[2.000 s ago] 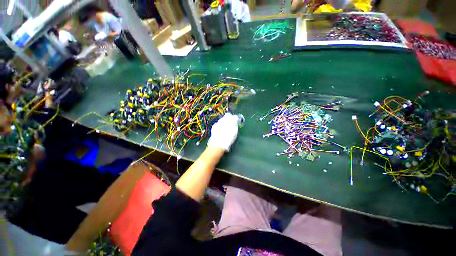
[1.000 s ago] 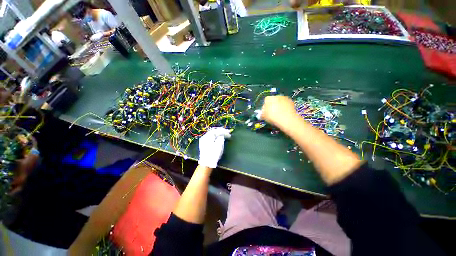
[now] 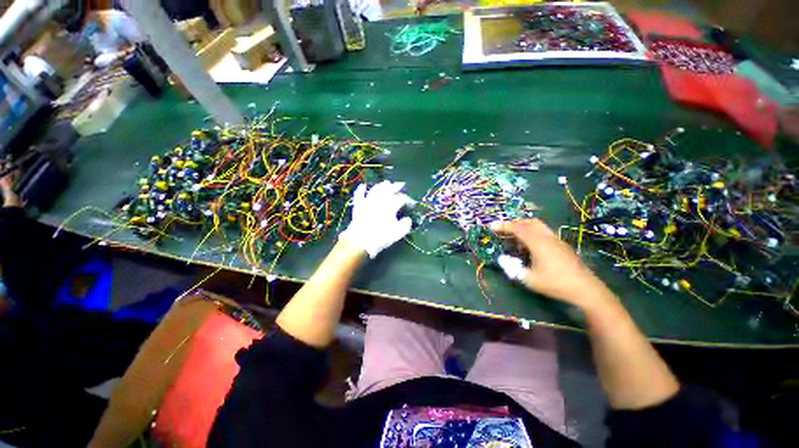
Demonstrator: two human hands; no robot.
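A pile of short purple and white connector leads (image 3: 473,194) lies at the centre of the green bench. My left hand (image 3: 380,219), in a white glove, is left of it with the fingers apart. My right hand (image 3: 547,265), mostly bare with a white finger cover, is at the pile's lower right. A wired circuit board (image 3: 477,246) with red and yellow wires lies by its curled fingertips; whether they grip it is hidden. The left-hand pile of boards (image 3: 263,188) and the right-hand pile of boards (image 3: 675,219) flank my hands.
A white-framed tray (image 3: 474,37) of small parts, a red sheet (image 3: 701,90) and a teal wire bundle (image 3: 418,38) are at the far side. A cardboard box (image 3: 140,372) with a red liner (image 3: 206,378) is at lower left. A grey post (image 3: 188,66) stands behind the left pile. A person sits far left.
The view has shifted right. My right hand came in and moved from the central pile's left side to its lower right. My left hand left the left pile's edge; its fingers are now spread.
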